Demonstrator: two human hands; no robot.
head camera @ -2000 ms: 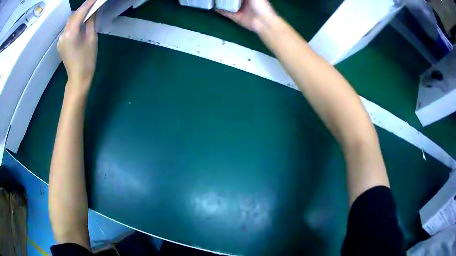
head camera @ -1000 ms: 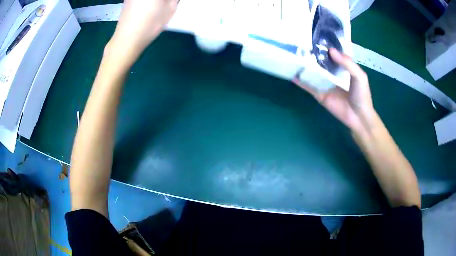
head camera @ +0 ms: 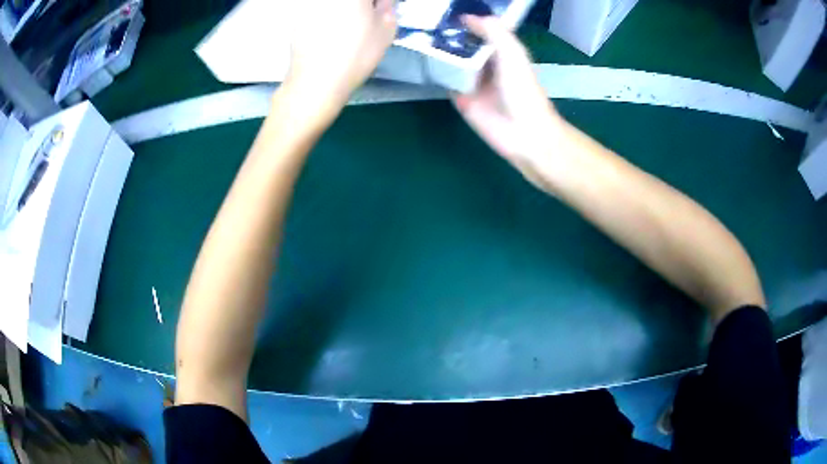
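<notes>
A white retail box point(head camera: 249, 47) is at the top of the picture, left of centre. A filled blister tray point(head camera: 419, 62) with dark contents lies against its right side; whether it is partly inside the box is hard to tell. My left hand point(head camera: 340, 45) is blurred and holds the box where box and tray meet, covering that spot. My right hand point(head camera: 508, 95) grips the tray's right end, thumb on top and fingers below.
White printed boxes point(head camera: 68, 208) lean in a row at the left edge. Another filled tray point(head camera: 102, 45) lies at the top left. White boxes stand at the top point(head camera: 589, 23) and upper right point(head camera: 787, 36). A scuffed white strip point(head camera: 653, 89) crosses the green surface.
The tray came into full view in my right hand, then moved up and left. My left hand moved right from the row of boxes and now holds a box against the tray.
</notes>
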